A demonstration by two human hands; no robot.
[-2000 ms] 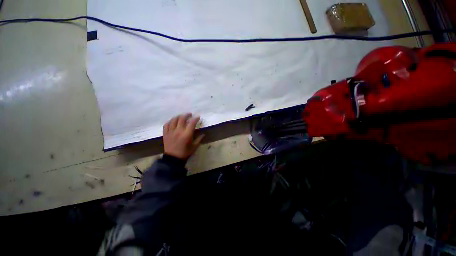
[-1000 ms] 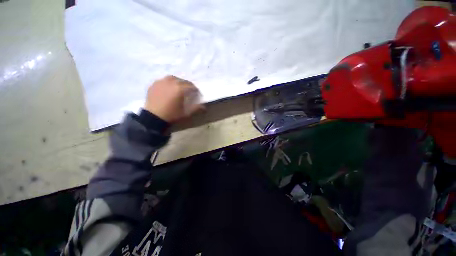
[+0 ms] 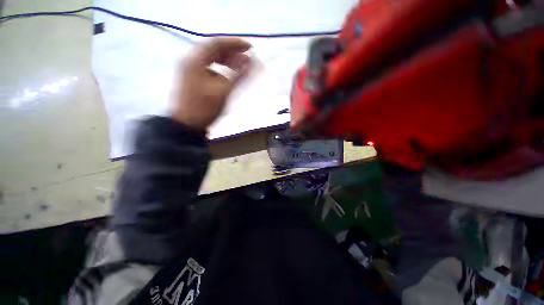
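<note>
The red motor body of the cloth cutting machine [image 3: 417, 77] fills the upper right, close to the camera. Its grey base plate [image 3: 307, 152] lies at the table edge beside the white marker paper [image 3: 143, 89]. My left hand [image 3: 209, 80] is blurred and raised over the paper, left of the machine, not touching it. Its fingers are curled with a gap to the thumb, and nothing shows in it. My right hand is hidden behind the motor body; only its dark sleeve shows below.
A thin dark cable [image 3: 179, 28] crosses the paper at the top. The pale wooden table [image 3: 48, 137] runs along the left. Thread scraps lie on the green floor [image 3: 352, 190]. A small dark scrap [image 3: 283, 111] is on the paper.
My left hand has lifted from the front edge of the paper and moved up over it. The red motor body has swung left and looms larger; the base plate sits further left.
</note>
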